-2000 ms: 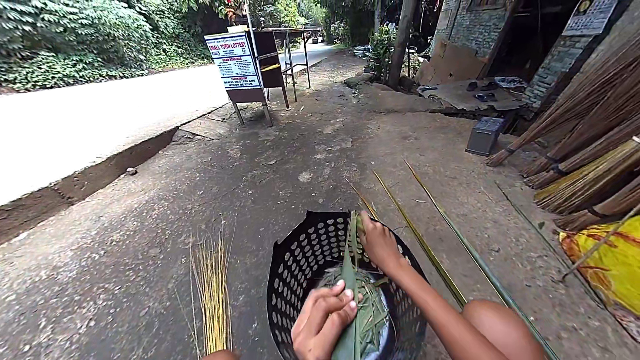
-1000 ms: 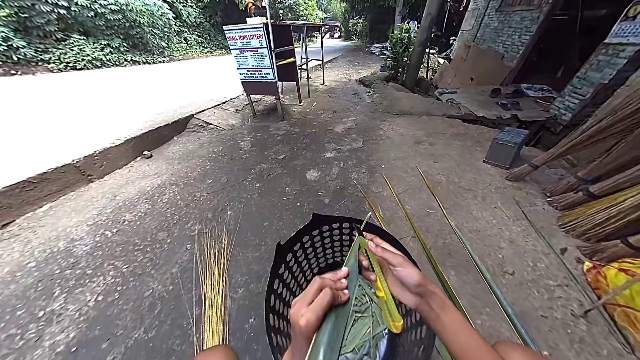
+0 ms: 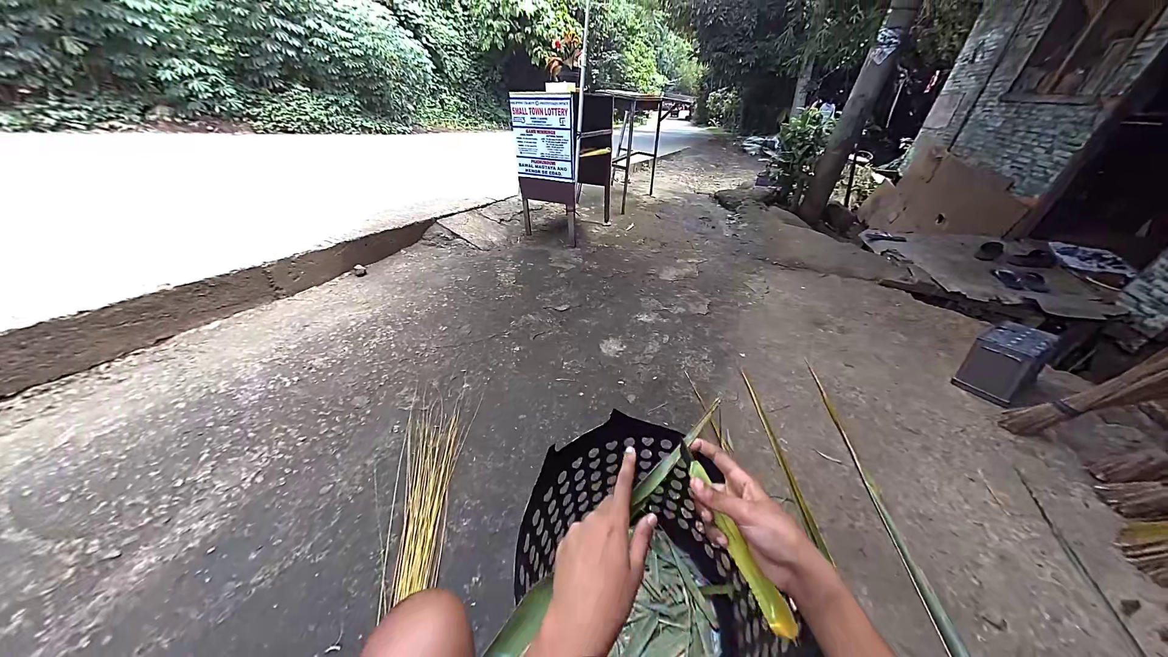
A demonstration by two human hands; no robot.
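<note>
A green palm leaf (image 3: 659, 476) slants up across a black perforated plastic basket (image 3: 584, 465). My left hand (image 3: 598, 561) lies against this leaf, index finger pointing up and thumb apart; part of its grip is hidden. In my right hand (image 3: 753, 516) is a yellow-handled tool (image 3: 750, 570), its handle end pointing down toward me; its blade cannot be made out clearly. Cut green leaf scraps (image 3: 671, 602) lie inside the basket, below both hands. Left of the basket stands a bunch of thin yellow leaf midribs (image 3: 427, 502) beside my knee (image 3: 420, 625).
Long palm fronds or ribs (image 3: 876, 493) lie on the ground right of the basket. Farther right are a grey box (image 3: 1006, 363) and tied stick bundles (image 3: 1095, 397). A signed wooden stand (image 3: 547, 146) is ahead, beside the raised road edge (image 3: 210, 306).
The yellow-handled tool, seen in my right hand one second ago, remains there. My left index finger has straightened upward along the leaf. The view has shifted somewhat left.
</note>
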